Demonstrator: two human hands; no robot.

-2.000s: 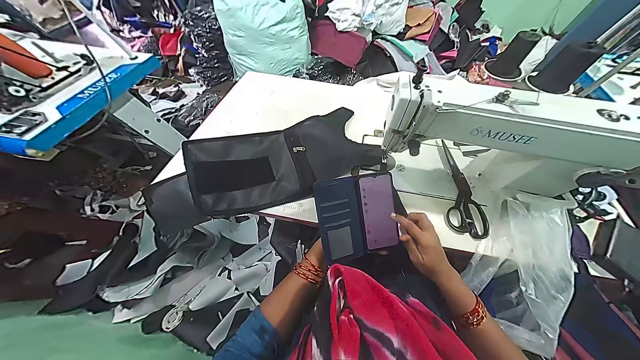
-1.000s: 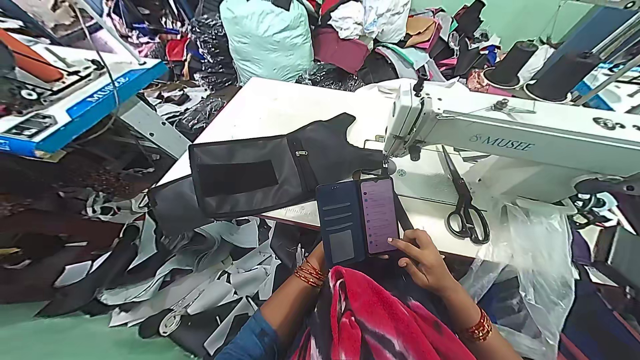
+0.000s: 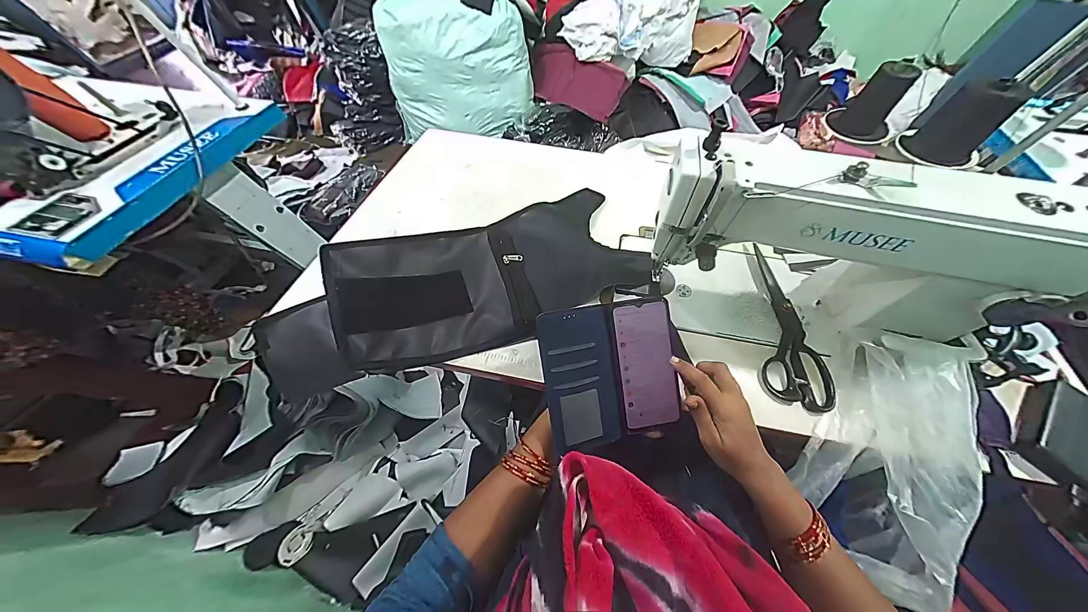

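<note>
A smartphone [image 3: 648, 365] in an open dark blue flip case [image 3: 581, 374] is held up in front of me, its screen lit. My left hand [image 3: 541, 435] supports it from behind, mostly hidden by the case. With its index finger at the screen's right edge, my right hand [image 3: 721, 411] is otherwise free of any object. Beyond the phone stands a white Musee sewing machine [image 3: 850, 221]. A dark fabric piece with a zipper [image 3: 425, 289] lies on the white table, one end reaching the needle area. Black-handled scissors [image 3: 795, 348] rest on the machine bed, right of the phone.
Clear plastic sheeting [image 3: 918, 442] hangs over the table's right front edge. Fabric offcuts [image 3: 399, 467] lie heaped below the table at left. Another machine [image 3: 144, 178] stands at far left. Black thread cones [image 3: 960, 119], a stuffed pale green bag [image 3: 455, 68] and cloth piles are behind.
My right hand's fingertip has shifted slightly against the phone, from the lower screen up to its right edge. The phone remains held up in its case.
</note>
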